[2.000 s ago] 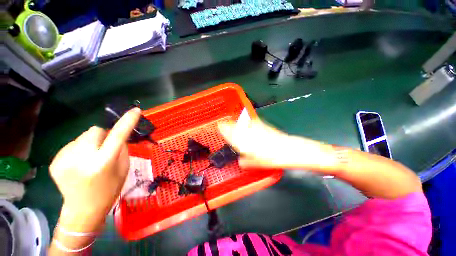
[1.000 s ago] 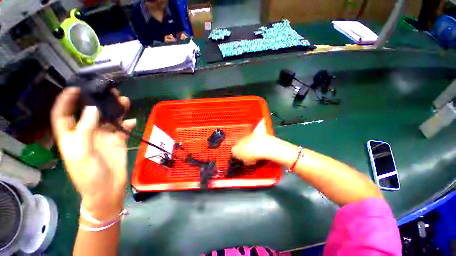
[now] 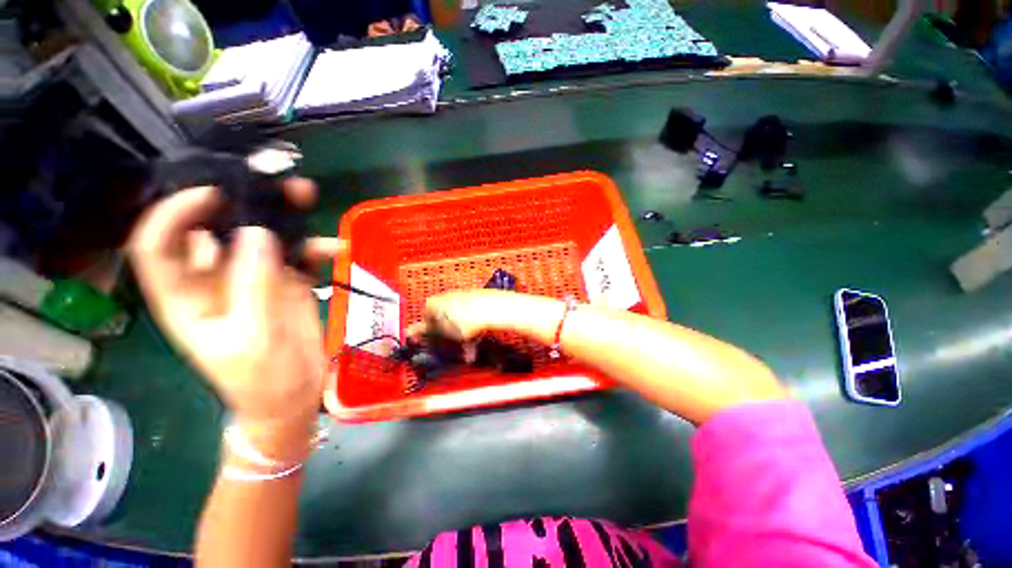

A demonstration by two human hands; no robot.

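Note:
My left hand (image 3: 239, 305) is raised at the left of the red basket (image 3: 488, 394) and holds several black power adapters (image 3: 228, 183), blurred. A thin black cord runs from them towards the basket. My right hand (image 3: 472, 316) reaches down into the basket over black units (image 3: 505, 355); its fingertips are at a dark unit, and whether they grip it cannot be told. Another small black unit (image 3: 502, 280) lies behind my right hand. White paper labels stand inside the basket at its left and right ends.
Loose black units (image 3: 766, 142) lie on the far right of the green bench (image 3: 732, 311). A smartphone (image 3: 868, 346) lies at right. Paper stacks (image 3: 372, 75), a lime-green fan (image 3: 172, 39) and teal parts (image 3: 605, 44) are at the back. A white fan (image 3: 83, 460) is at left, a blue bin (image 3: 871, 516) at lower right.
My right hand has moved left inside the basket, towards the cords. My left hand stays raised with the black adapters. The camera view has shifted; the seated person at the back is out of view.

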